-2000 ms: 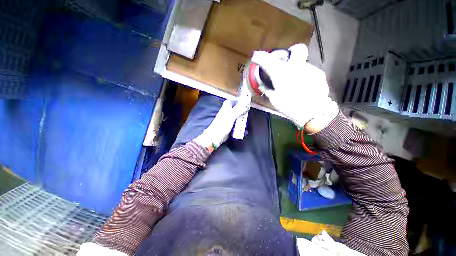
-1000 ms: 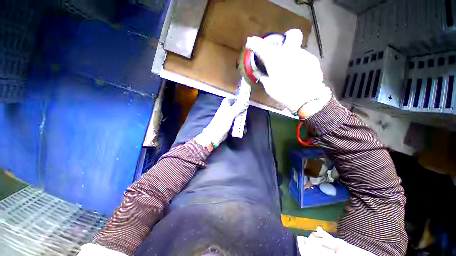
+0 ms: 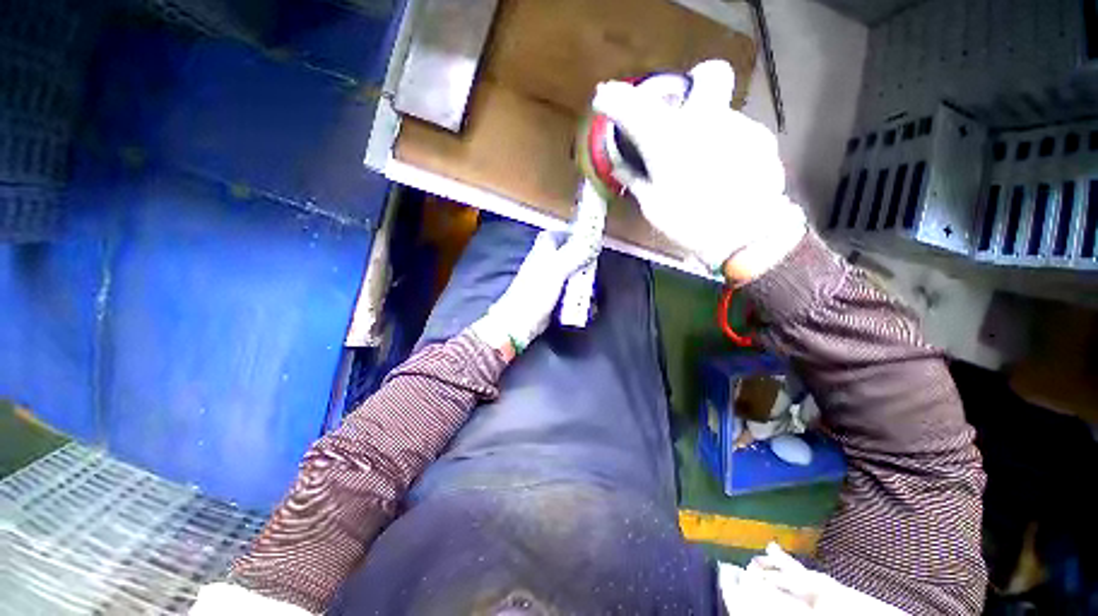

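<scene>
My left hand, in a white glove, holds a sheet-metal bracket over my lap at the bench's front edge. The bracket shows edge-on as a narrow pale strip. My right hand, in a white glove, grips the air sander, black with a red rim. The sander is tilted with its disc side facing left, at the upper end of the bracket. Whether disc and metal touch cannot be told. My right palm and fingers hide most of the sander body.
A brown cardboard sheet covers the bench, with a flat metal plate at its left. Slotted brackets stand at right. A blue bin is on the green floor. A large blue surface lies left. An orange-red hose loops below my right wrist.
My right hand and the sander have moved slightly up to the bracket's upper end since the earliest frame. The view has shifted a little. Both hands keep their holds.
</scene>
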